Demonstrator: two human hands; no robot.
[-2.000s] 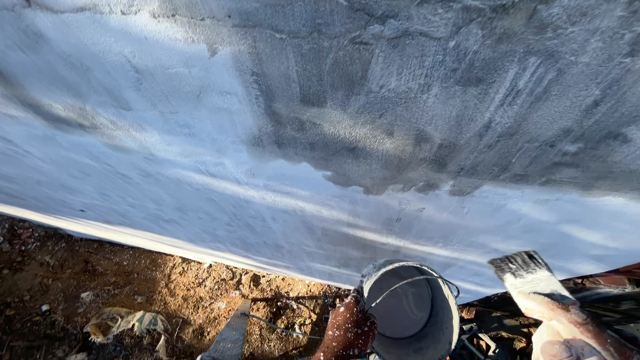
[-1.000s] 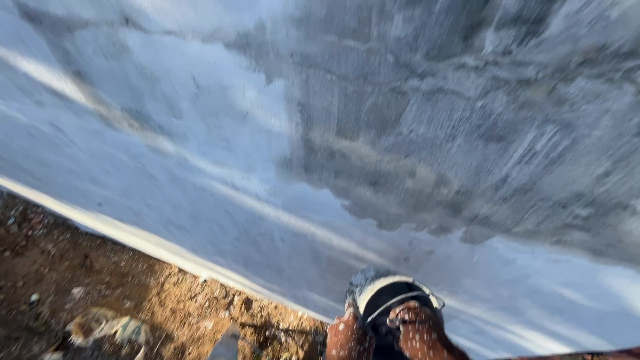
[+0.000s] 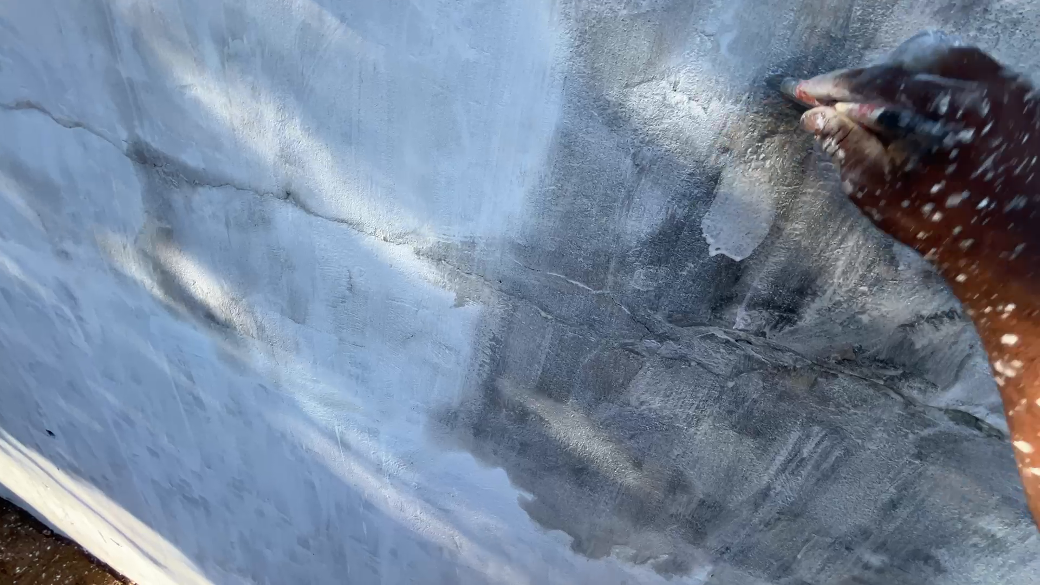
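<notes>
My right hand [image 3: 910,122], spattered with white paint, is at the upper right against the plastered wall [image 3: 617,341]. Its fingers grip a paintbrush [image 3: 796,91], mostly hidden by the hand, with the tip at the wall's surface. Just below and left of the fingers, a wet whitish paint patch [image 3: 739,213] shows on the grey plaster. White paint [image 3: 366,106] covers the wall's left part and meets the darker grey in a ragged edge. My left hand is out of view, and so is the bucket.
A long crack [image 3: 325,213] runs across the wall from the left toward the lower right. At the bottom left is the wall's pale lower ledge [image 3: 89,520], with brown soil [image 3: 41,552] below it.
My right hand has come from the bucket up to the wall. The bucket and my left hand have left the view, which has shifted up the wall.
</notes>
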